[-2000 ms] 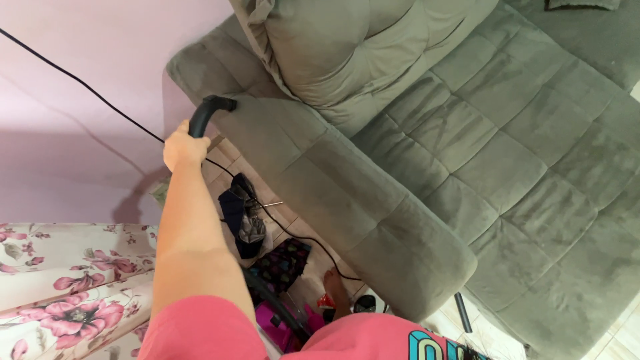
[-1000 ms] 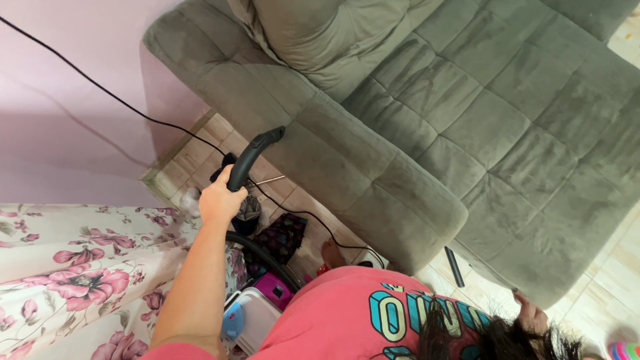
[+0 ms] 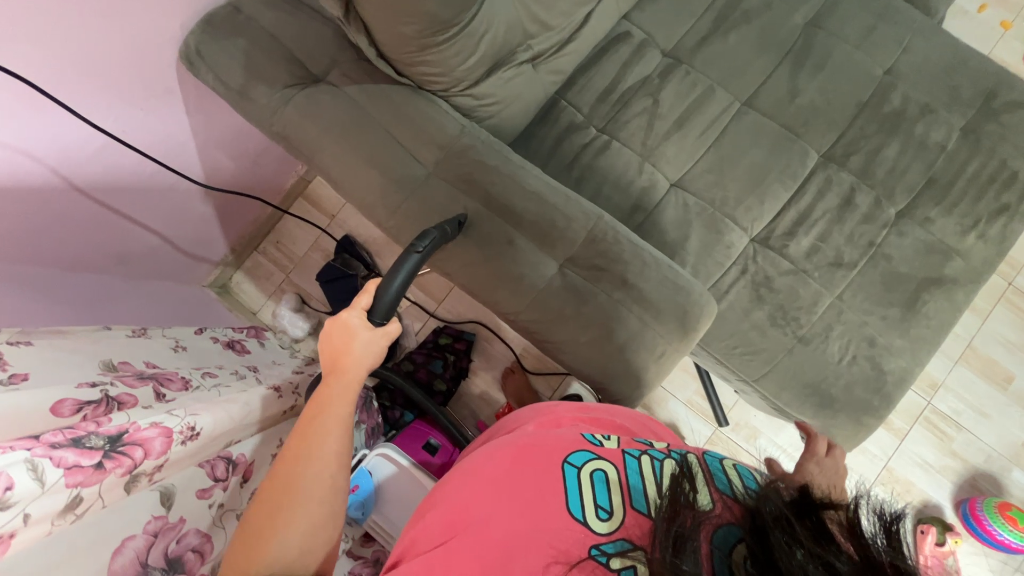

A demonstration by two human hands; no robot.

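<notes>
My left hand (image 3: 352, 336) is closed around the curved black handle of a vacuum cleaner hose (image 3: 412, 260). The tip of this handle rests on the armrest (image 3: 544, 240) of a grey tufted sofa. From below my hand the ribbed black hose (image 3: 420, 400) runs toward a magenta appliance (image 3: 428, 448), partly hidden by my shirt. At the lower right, my right hand (image 3: 816, 464) touches the front corner of the sofa seat (image 3: 848, 352), its fingers apart and partly covered by hair.
A black cable (image 3: 216, 190) crosses the wall and floor. Dark cloths (image 3: 436, 360) lie beside the sofa. A floral curtain (image 3: 104, 440) hangs at left, near a white container (image 3: 400, 488). A black tube (image 3: 710, 392) lies by the seat; a colourful ball (image 3: 996, 520) is lower right.
My left hand has moved the hose handle along the armrest, away from its back end and toward its front. My right hand has come into view at the seat corner.
</notes>
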